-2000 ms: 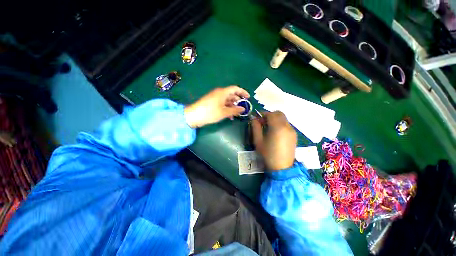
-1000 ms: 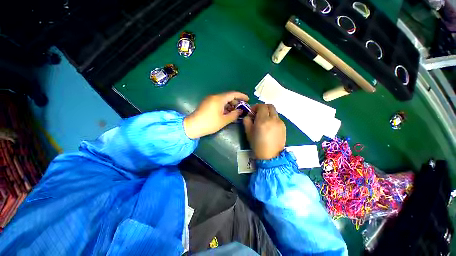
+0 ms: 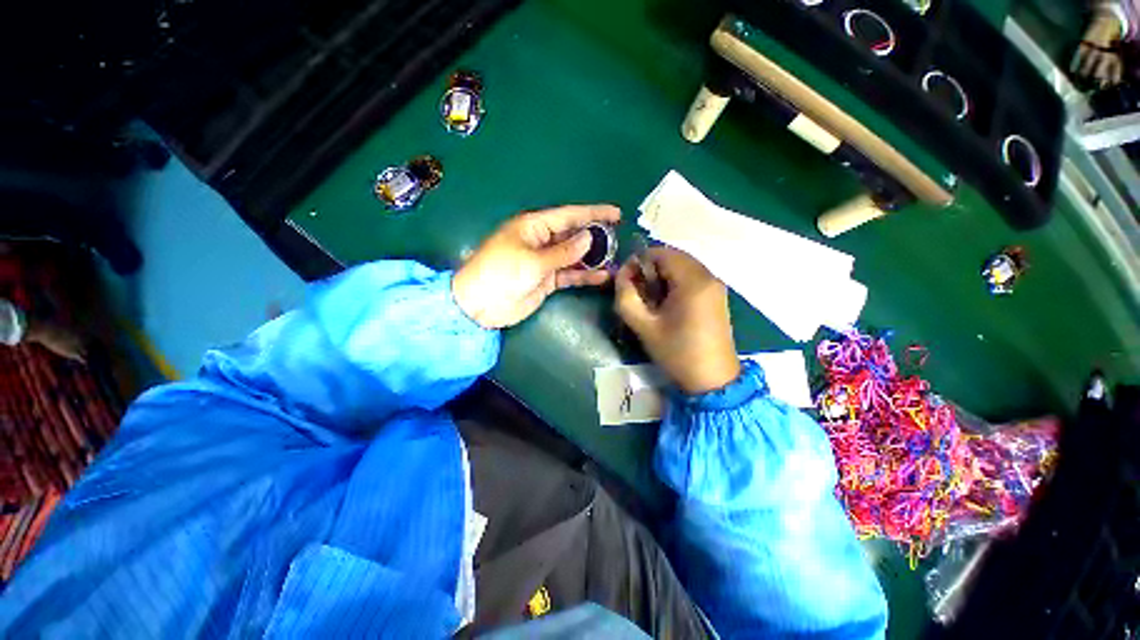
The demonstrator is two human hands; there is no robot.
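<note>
My left hand holds a small round watch unit with a dark face and silver rim between thumb and fingers. My right hand is just right of the unit with its fingers pinched together; something thin may show at the fingertips, too small to tell. A white sticker strip lies on the green bench below my right hand, which partly covers it. More white strips lie fanned behind my right hand.
Loose units lie at upper left and right. A tangled rubber band heap lies at right. A black tray stands behind on a tan stand. Black stacked trays are at left. Another person's hand shows top right.
My hands came together at the unit, then moved slightly apart. The unit's dark face is turned up to view again. The view has shifted slightly.
</note>
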